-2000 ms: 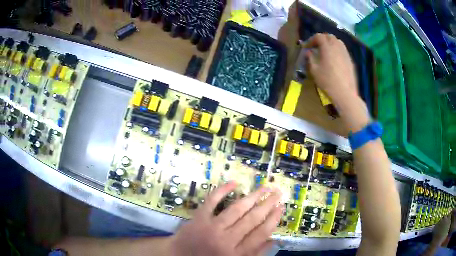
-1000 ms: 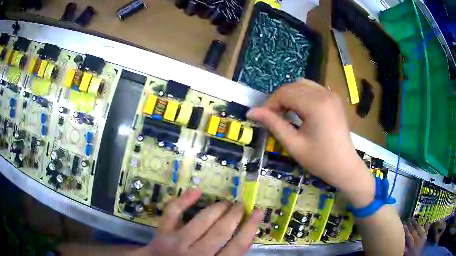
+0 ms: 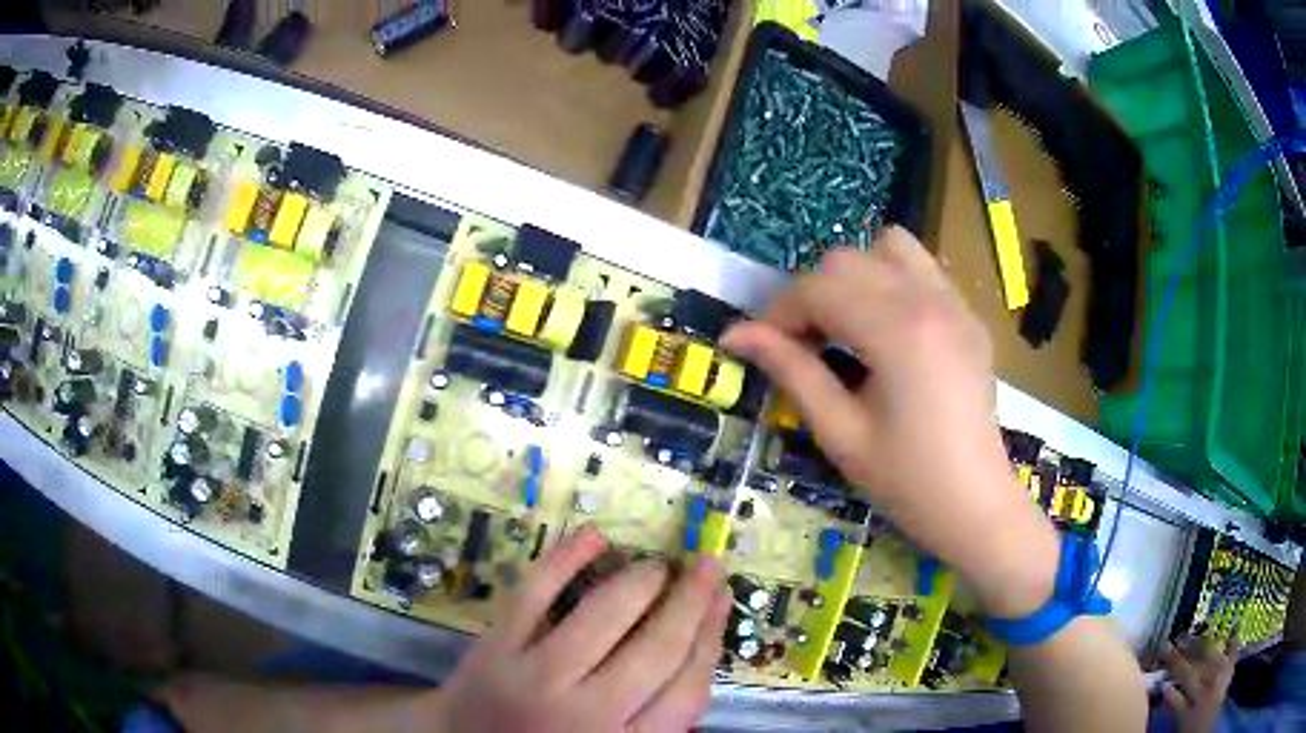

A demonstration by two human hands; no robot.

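Note:
Cream circuit boards (image 3: 480,458) lie side by side on the rail. A metal strip with a yellow tail (image 3: 718,536) lies along the right edge of the second board right of the gap. My right hand (image 3: 888,387) is over the boards' top edge, thumb and forefinger pinched at the strip's upper end beside a black block (image 3: 702,315); what the fingertips hold is hidden. My left hand (image 3: 609,630) rests over the lower part of the second board, fingers apart, fingertips near the yellow tail. Boards farther right carry yellow-tailed strips (image 3: 835,616).
Beyond the rail (image 3: 430,151) are a black tray of green components (image 3: 809,158), black-purple capacitors (image 3: 637,161), and a box with a yellow-tailed strip (image 3: 1008,255) and black part (image 3: 1047,294). A green bin (image 3: 1196,329) stands right. Another person's hand (image 3: 1196,673) is lower right.
My right hand has moved from the box at the right to the boards' top edge. A yellow-tailed strip now lies on the second board's edge. My left hand stays low over the boards.

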